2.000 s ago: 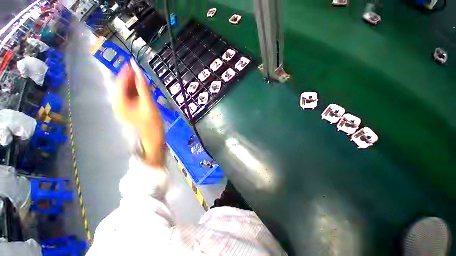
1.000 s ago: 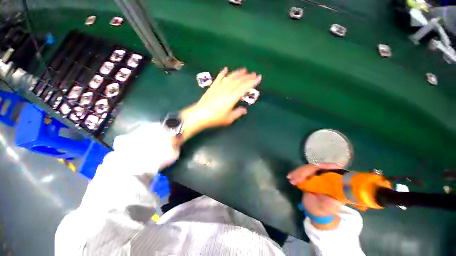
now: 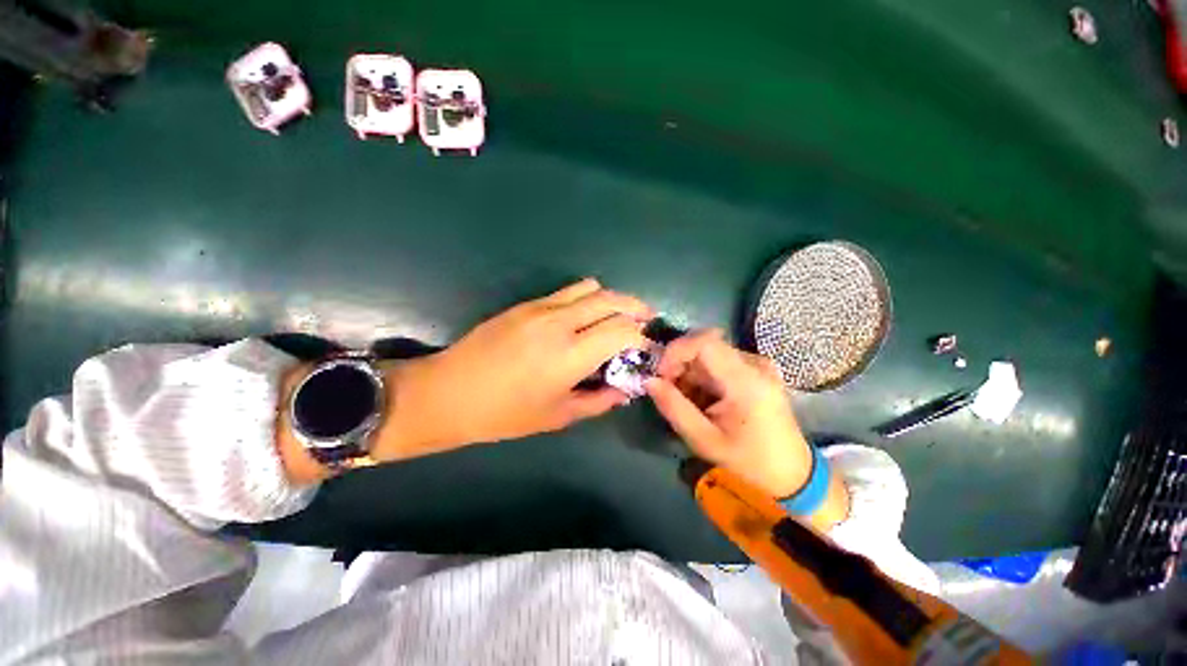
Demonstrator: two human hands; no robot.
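Note:
My left hand [image 3: 540,358], with a round-faced watch on its wrist, holds a small housing assembly [image 3: 631,373] by its left side over the green mat. My right hand [image 3: 732,406], with a blue wrist strap, has thumb and fingertips at the housing's right side. The orange electric screwdriver [image 3: 801,566] lies below the right palm and wrist, pointing up-left; its bit is not visible, and how the hand holds it is hidden. The round perforated screw plate [image 3: 823,316] is just right of the hands.
Three pink-white housings [image 3: 380,96] stand in a row at the upper left. Tweezers [image 3: 924,414], a white scrap [image 3: 998,392] and small parts [image 3: 944,345] lie right of the plate. A black tray [image 3: 1135,514] is at the right edge. A metal post [image 3: 78,46] is at the upper left.
My left hand has come from the housing row to the front of me and now holds a housing. My right hand has met it there, with the screwdriver turned back below. The view has shifted.

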